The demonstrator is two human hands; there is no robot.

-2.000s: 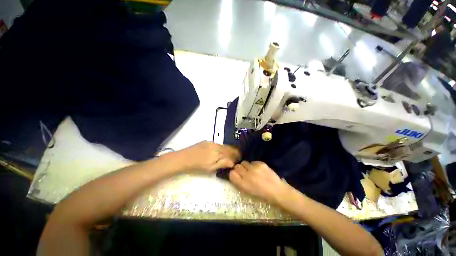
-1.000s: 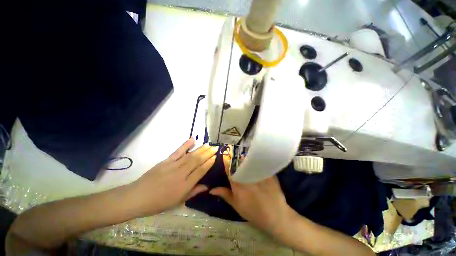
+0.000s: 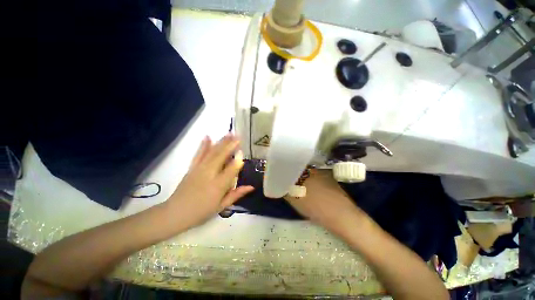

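A white sewing machine head (image 3: 363, 105) stands over dark navy cloth (image 3: 267, 196) that lies under the needle area and runs right under the arm. My left hand (image 3: 205, 181) lies with spread fingers at the cloth's left edge, beside the needle area; its fingertips reach the front of the head. My right hand (image 3: 317, 193) is on the cloth under the head, its fingers mostly hidden behind the machine's white guard. The needle and presser foot are mostly hidden.
A large navy garment heap (image 3: 111, 99) covers the table's left side, with a thin dark loop (image 3: 145, 190) at its edge. Tan pieces (image 3: 487, 234) and navy scraps lie at the right. The worn white table's front edge (image 3: 234, 281) is taped.
The view has come closer to the machine over the two seconds. Since one second ago my left hand has moved slightly left and up, and my right hand has gone further right behind the guard.
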